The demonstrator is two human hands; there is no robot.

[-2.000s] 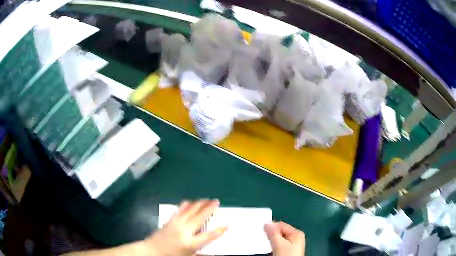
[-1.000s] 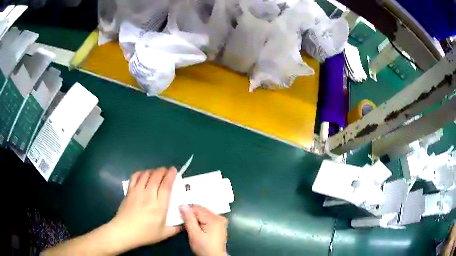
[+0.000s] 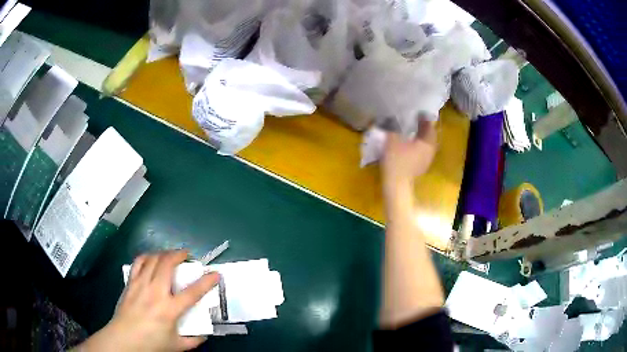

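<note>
My left hand point(image 3: 161, 299) holds a white open carton point(image 3: 247, 295) down on the dark green bench at the lower left centre. The carton's flaps stick out to the right and a dark slot shows at its mouth. My right hand point(image 3: 409, 155) is stretched out over the yellow board, its fingertips at the lower edge of a cloudy bagged product point(image 3: 395, 89). The hand is blurred, and I cannot tell if it grips the bag. Another bagged product point(image 3: 230, 113) with printed text lies at the board's front left.
Filled cartons point(image 3: 89, 199) stand slanted at the left. Open cartons point(image 3: 481, 302) lie jumbled at the lower right. A purple roll point(image 3: 483, 165), a yellow tape roll point(image 3: 520, 205) and a chipped white post point(image 3: 550, 230) are at the right. A blue bin point(image 3: 591, 34) is top right.
My right hand has left the carton and reached up and right to the bags. My left hand stays on the carton, whose slot now shows wider. The view has shifted slightly.
</note>
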